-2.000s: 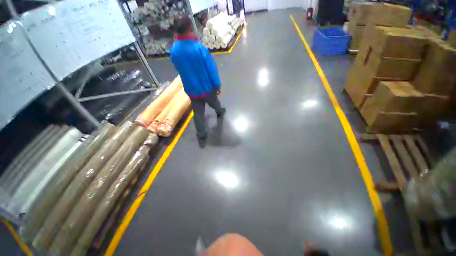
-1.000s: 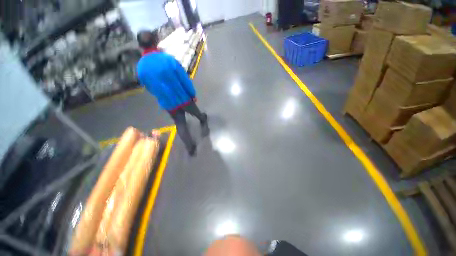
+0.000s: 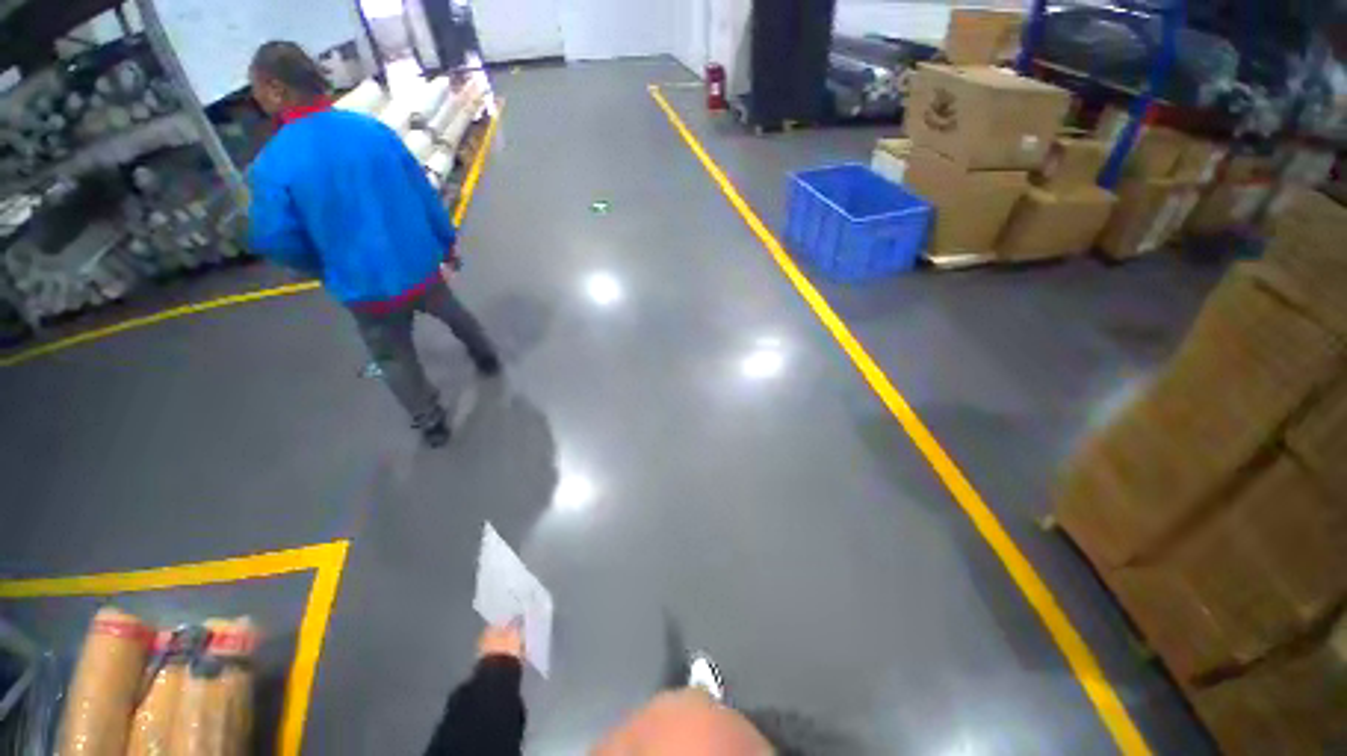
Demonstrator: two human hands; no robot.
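Observation:
My left hand, bare with a black sleeve, is low and left of the middle. It is shut on a white paper sheet. The sheet hangs tilted above the floor, with faint print too small to read. The fingers are small and partly blurred. My right hand is not in view. A rounded skin-coloured shape, blurred and cut off, is at the bottom middle.
A person in a blue jacket walks ahead on the left. Wrapped orange rolls lie at bottom left. Racks of rolls are behind the person. A blue crate and stacked cartons stand right of the yellow line.
My left hand and the paper sheet have come into view. The view has moved forward along the aisle. The person now appears further left and larger, and the orange rolls sit lower.

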